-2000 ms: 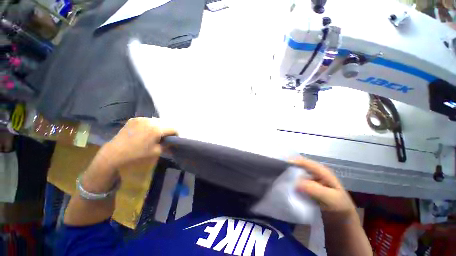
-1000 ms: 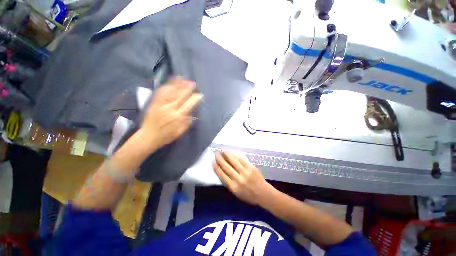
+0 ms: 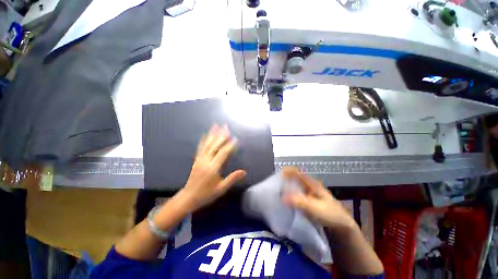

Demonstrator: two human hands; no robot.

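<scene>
A dark grey cut panel [image 3: 180, 133] lies flat on the white machine table, its right part under the bright light below the needle area. My left hand [image 3: 212, 163] rests on this panel with fingers spread, slightly blurred. My right hand [image 3: 314, 199] holds a light grey-white piece [image 3: 278, 210], bunched and hanging over the table's front edge near my body; it is blurred. The white sewing machine head [image 3: 327, 60] stands just behind the panel. Larger dark grey panels [image 3: 71, 103] lie at the left, with a white piece [image 3: 95, 22] on top.
Scissors [image 3: 371, 111] lie right of the needle area. The table's front edge bears a ruler [image 3: 349, 166]. Red crates [image 3: 401, 234] stand below at the right. A brown cardboard sheet [image 3: 82, 215] is below the edge at the left.
My left hand has moved from the left panels to the separate grey panel, now flat before the needle. My right hand has lifted the pale piece off the table edge. The view has shifted right.
</scene>
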